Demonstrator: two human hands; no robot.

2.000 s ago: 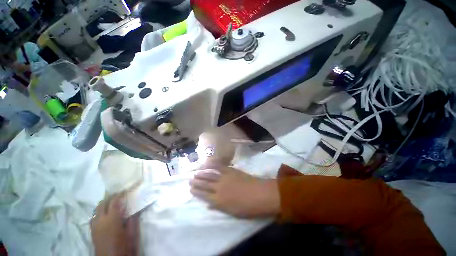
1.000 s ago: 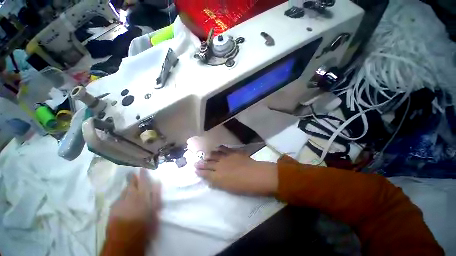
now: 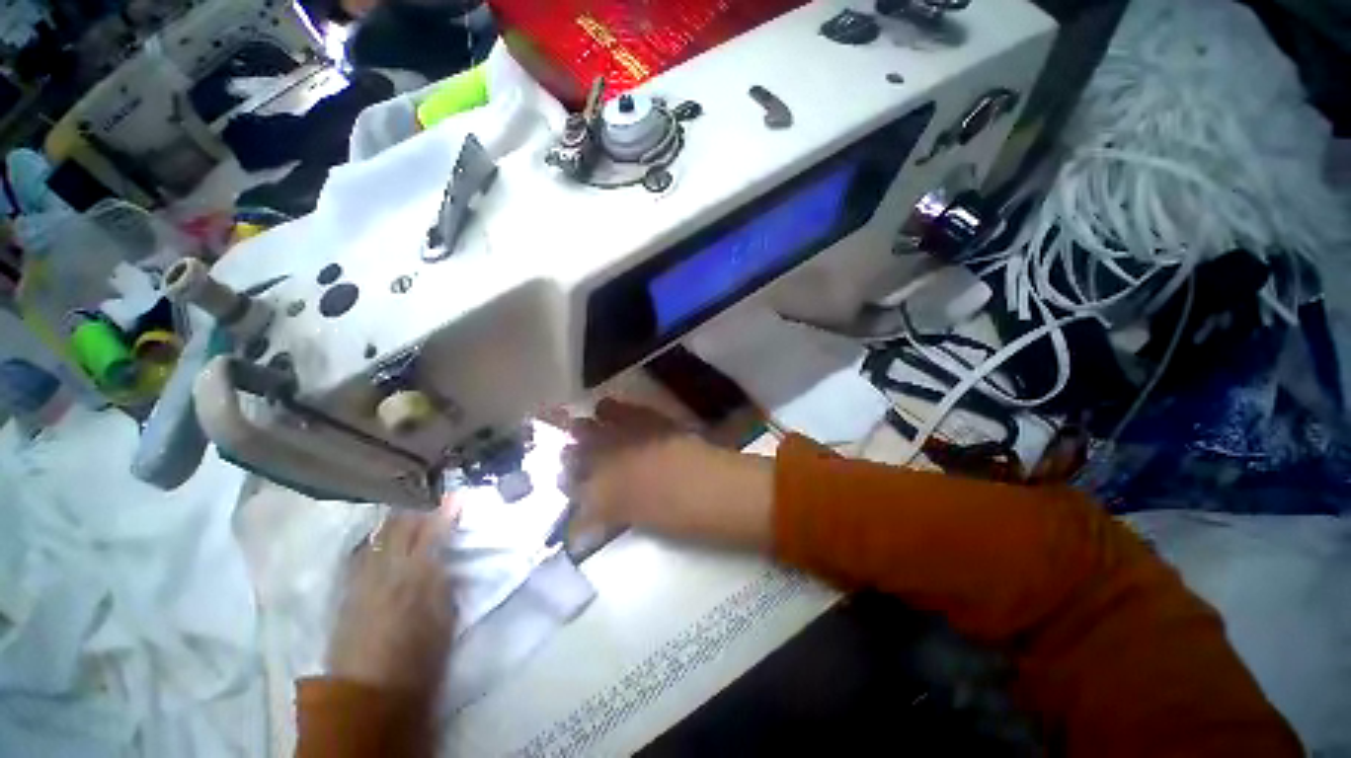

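Note:
A white fabric piece (image 3: 511,600) lies on the machine bed and table in front of the lit needle area (image 3: 511,471) of the sewing machine (image 3: 489,282). My left hand (image 3: 397,592) is left of the needle, blurred, with its fingertips at the fabric's left edge. My right hand (image 3: 645,471) is right of the needle, its fingers bent beside the presser foot under the bright lamp. Glare and blur hide what the fingertips of either hand touch, so a grip cannot be made out.
White garments (image 3: 119,592) are heaped at left. A printed ruler (image 3: 667,647) runs along the table's front edge. A white tape bundle (image 3: 1156,193) hangs right of the machine. Thread cones (image 3: 101,348) stand at left, a red packet (image 3: 637,37) behind.
The large white fabric in front of the needle has left the table front, baring the ruler; a smaller piece shows there. My right hand has moved in close beside the needle area. The view has shifted slightly.

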